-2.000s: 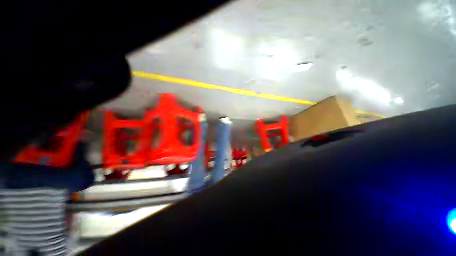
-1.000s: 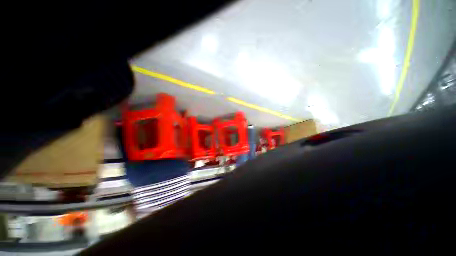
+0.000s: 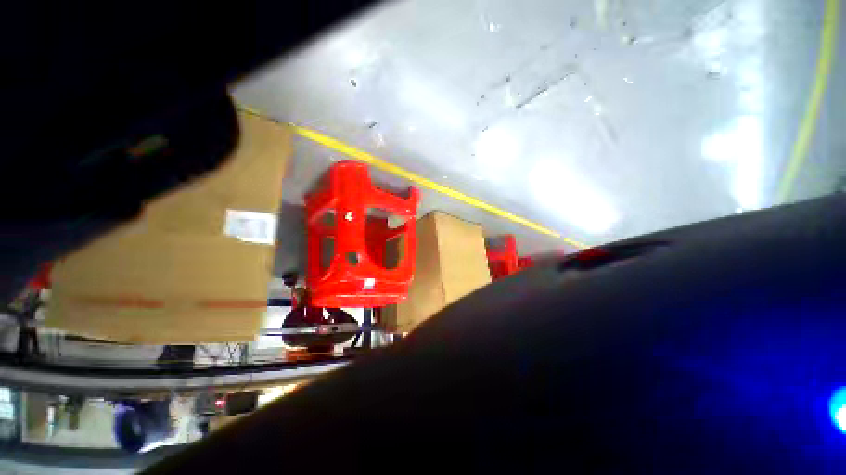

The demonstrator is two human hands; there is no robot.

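Neither of my hands shows in the head view. The view is upside down. A red plastic stool (image 3: pixel 351 246) stands near the middle, between two cartons. A large brown carton (image 3: pixel 185 250) with a white label is at the left, partly behind a black mass. A smaller brown carton (image 3: pixel 453 260) is to the right of the stool. A smooth dark curved shape (image 3: pixel 575 362) fills the lower right, with a blue glow at its right edge. What the black mass (image 3: pixel 111 111) at upper left is, I cannot tell.
A long bench edge (image 3: pixel 167 378) runs along the lower left, with small blurred goods by it. More red stools (image 3: pixel 504 256) show beyond the smaller carton. Grey glossy floor (image 3: pixel 557 102) with a yellow line (image 3: pixel 445 190) lies across the upper part; another yellow line curves at far right.
The scene has shifted along the bench. The person in striped clothing has left the view. A large carton now fills the left, one stool stands nearer, and the blue glow shows again.
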